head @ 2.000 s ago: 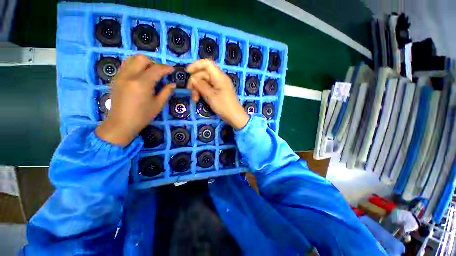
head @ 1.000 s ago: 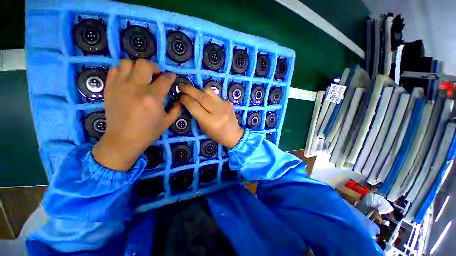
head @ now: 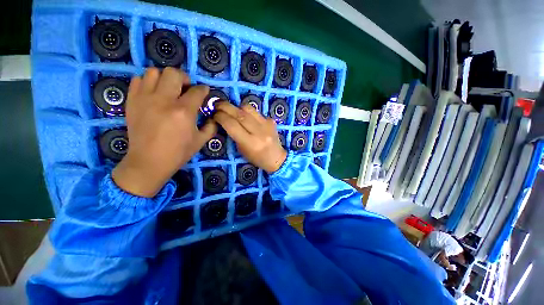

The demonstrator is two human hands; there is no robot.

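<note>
A bright-blue foam tray [head: 65,137] holds black round components, one per cell, with the left column of cells empty. My left hand [head: 164,128] and my right hand [head: 250,134] meet over the second row. Their fingertips touch a round black component [head: 213,102] from both sides, at or in its cell; its centre shows a bright glare. Whether it rests on the cell floor cannot be told. My left hand hides the neighbouring cells to its left. Other components, such as one at the upper left [head: 110,38], lie face up.
The tray lies on a dark-green bench [head: 18,149] crossed by a pale strip [head: 358,113]. Upright grey, white and blue boards [head: 453,161] stand at right, one with a white code label. Beyond are a red bin [head: 419,224] and a person in a white cap [head: 442,243].
The component held by my fingertips was above the tray two seconds ago and is now down at its cell. The tray appears larger and shifted left. Over the last second the hands barely moved.
</note>
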